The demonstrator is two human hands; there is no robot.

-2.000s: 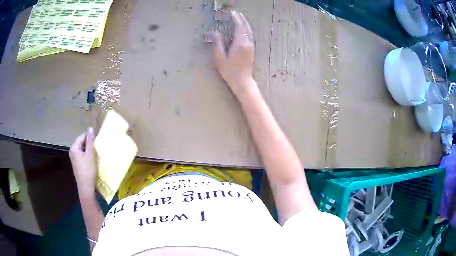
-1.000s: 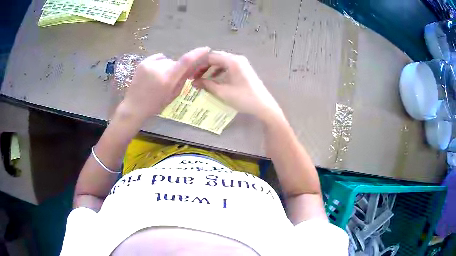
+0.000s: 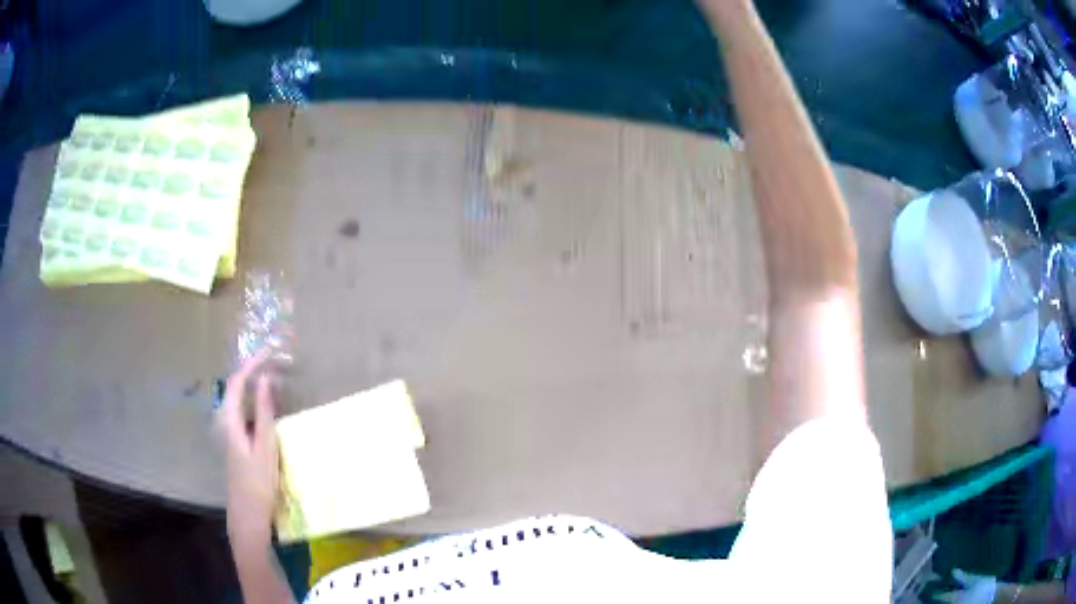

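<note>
My left hand (image 3: 250, 413) is over the left front part of the table, with the yellow label sheet (image 3: 354, 463) held at the sheet's left edge. The sheet looks folded and its upper face looks blank; the view is blurred. My right arm reaches far forward over the dark green surface (image 3: 566, 53). My right hand is cut off by the top edge of the picture, so whether it holds anything is hidden.
Spare label stack (image 3: 148, 195) at the table's left. White housings with clear covers (image 3: 940, 262) at right. Part of a white round piece (image 3: 250, 7) at top left. Green crate (image 3: 968, 486) at lower right, near another person's hand (image 3: 977, 589). Cardboard cover (image 3: 531, 330) has tape strips.
My hands have moved apart. My left hand has moved left with the sheet; my right hand has let go of the sheet and gone forward out of the picture. The view has shifted forward.
</note>
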